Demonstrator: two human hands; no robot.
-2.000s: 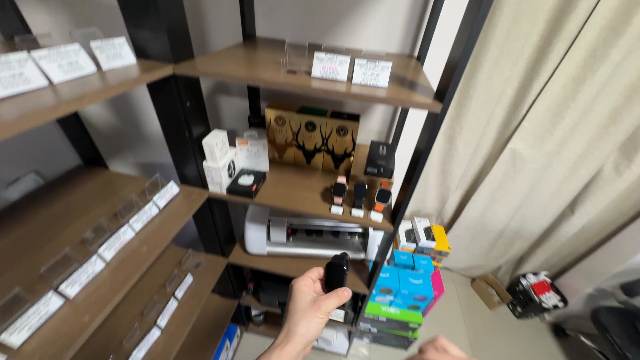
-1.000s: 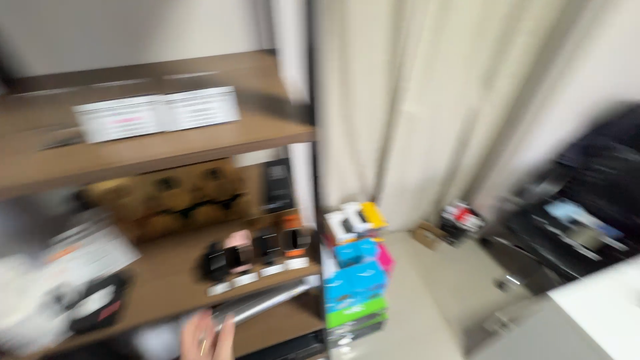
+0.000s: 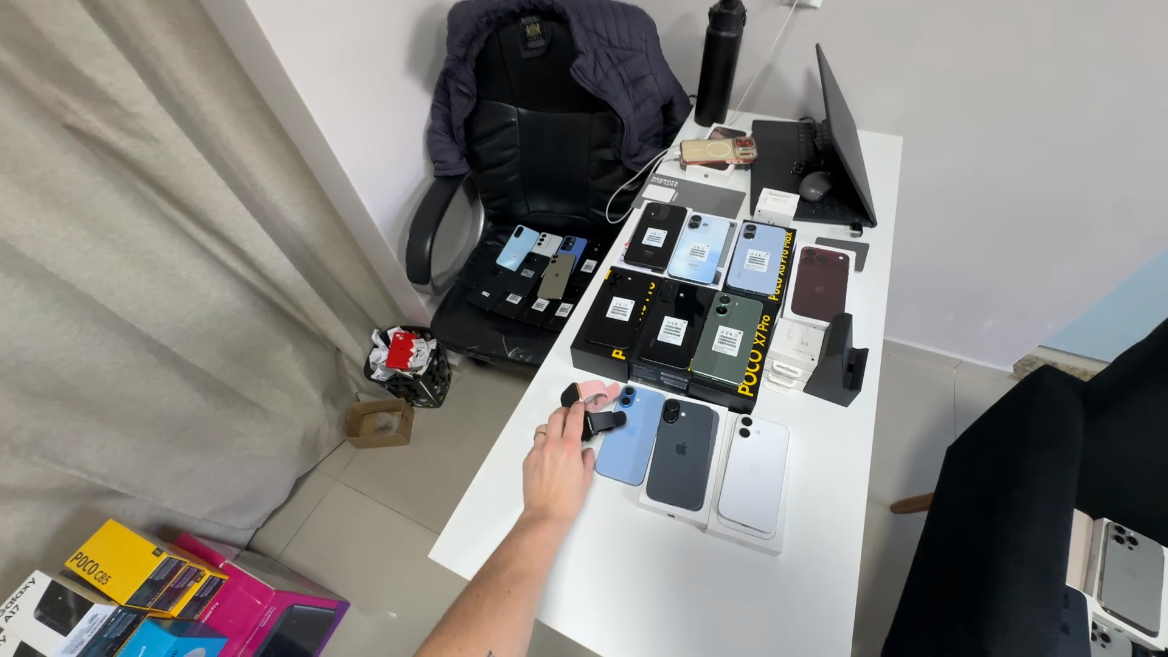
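Observation:
My left hand [image 3: 558,464], with a ring on one finger, is over the left edge of a white desk [image 3: 630,584]. Its fingers and thumb are closed at a smartwatch with a black band [image 3: 604,422]; the fingers hide part of it. Just beyond lies a smartwatch with a pink band [image 3: 595,393], very near the fingertips. Both bands reach toward a blue smartphone [image 3: 631,438]. Right of that phone, a black smartphone [image 3: 682,454] and a white smartphone [image 3: 754,474] lie on white boxes. My right hand is not in view.
Behind are several phones on black boxes [image 3: 759,365], a black stand [image 3: 838,360], a laptop [image 3: 844,137] and a black bottle [image 3: 720,64]. An office chair [image 3: 538,137] holds more phones. Waste basket [image 3: 409,365], cardboard box [image 3: 379,423] and product boxes [image 3: 137,570] stand on the floor, left.
The view has swung right from the shelves to the desk. My left hand, earlier at the shelf with a black object in it, is now at the smartwatches on the desk. The right hand has left view.

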